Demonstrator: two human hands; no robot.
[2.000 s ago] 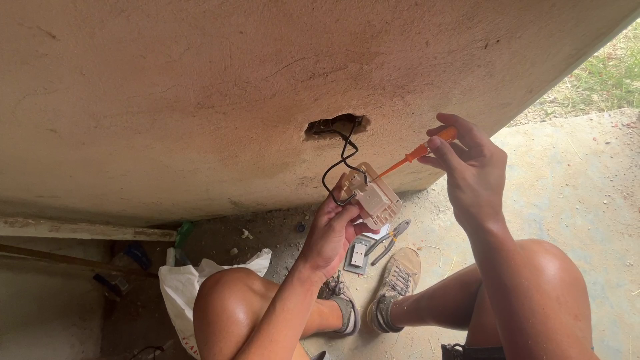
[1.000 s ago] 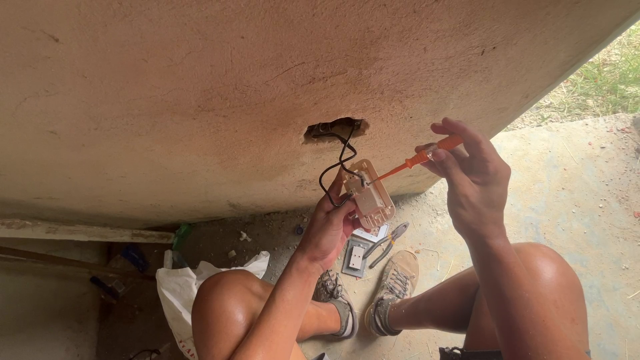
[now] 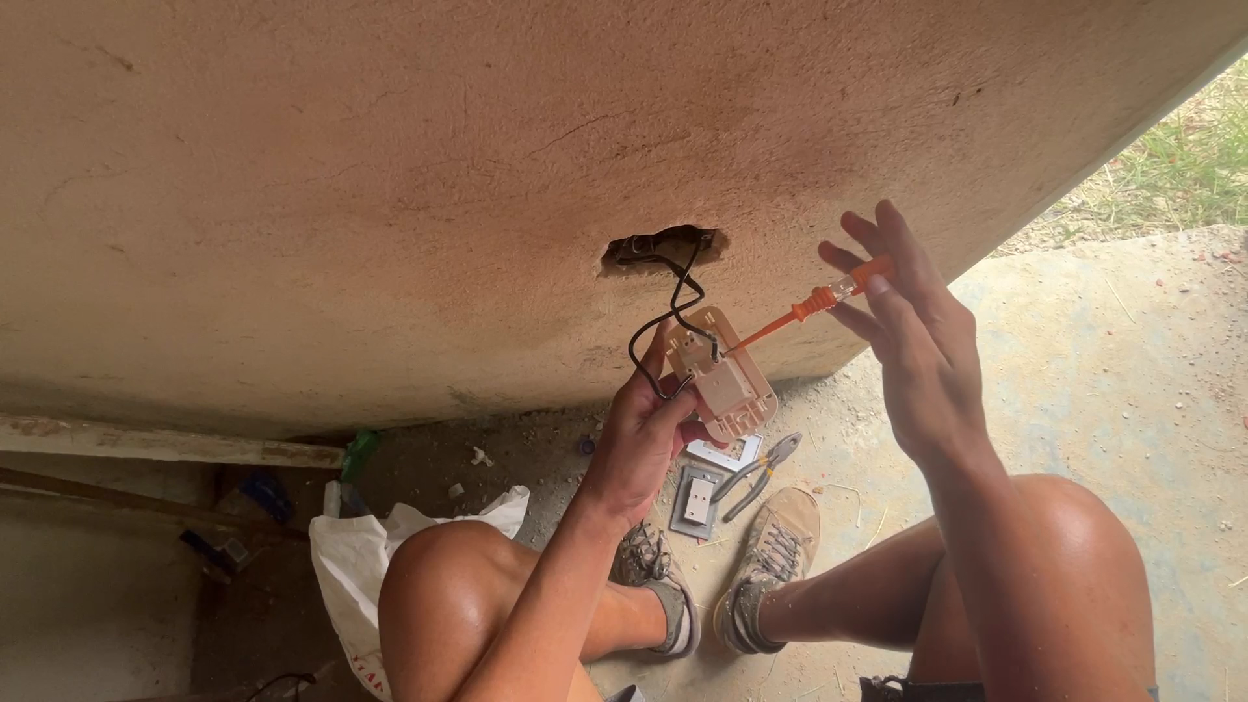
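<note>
My left hand [image 3: 639,439] holds a beige plastic electrical socket plate [image 3: 726,385], its back turned up toward me. Two black wires [image 3: 639,356] run from a rough hole [image 3: 663,249] in the wall and end at the back of the plate. Between the thumb and fingers of my right hand [image 3: 921,341] is an orange screwdriver [image 3: 814,302] with a partly clear handle. Its tip meets the plate close to where one wire enters; whether it sits in a screw is too small to tell.
On the concrete floor between the plate and my shoes lie a grey socket [image 3: 698,502], a white frame [image 3: 726,451] and pliers [image 3: 765,473]. A white sack [image 3: 356,565] is beside my left knee. A wooden beam [image 3: 166,439] runs along the lower left wall.
The fingers of my right hand have spread and shifted on the screwdriver's handle. The tip stays at the plate, which my left hand still holds.
</note>
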